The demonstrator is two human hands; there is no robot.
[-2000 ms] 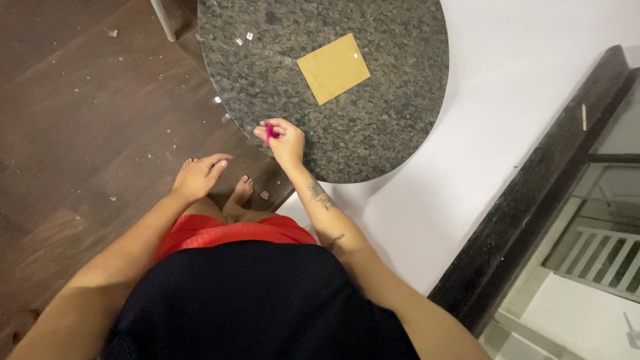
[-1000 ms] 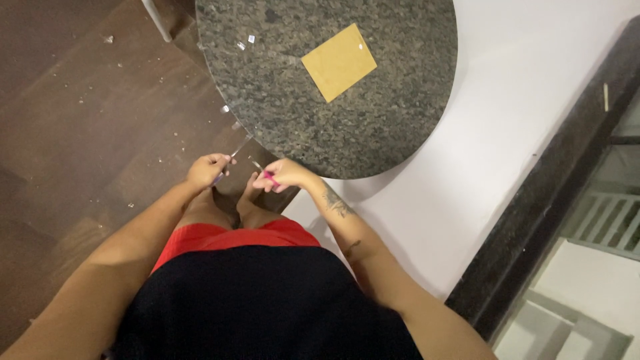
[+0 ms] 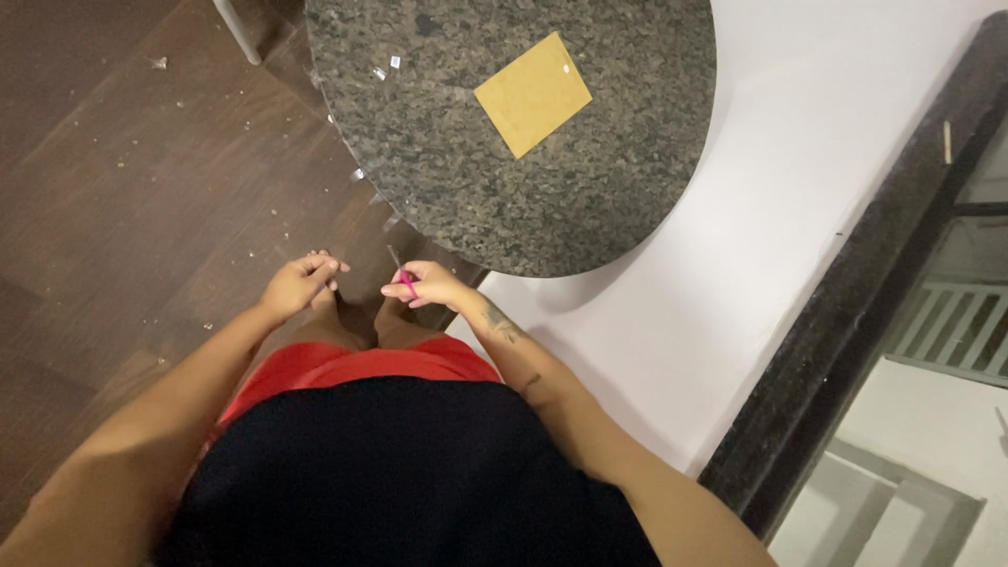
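Note:
My right hand (image 3: 425,284) holds small scissors with pink handles (image 3: 408,282), their blades pointing up and away from me, just off the near edge of a round granite table (image 3: 551,228). To its left, over the floor, is my left hand (image 3: 302,285), its thumb close to the fingers; whether something thin is between them cannot be made out. A yellow-brown envelope (image 3: 533,95) lies flat on the table with a small white spot near one corner. Short pieces of clear tape (image 3: 357,175) stick out from the table's left edge.
Two small whitish scraps (image 3: 395,61) lie on the table's left part. Bits of debris (image 3: 160,63) are scattered on the dark wood floor. A metal leg (image 3: 239,31) stands at the upper left. At right are a white wall (image 3: 630,339) and a dark stone ledge (image 3: 850,291).
My right hand with the scissors has moved down from over the table's edge. A thin item seen at my left hand a second ago no longer shows plainly.

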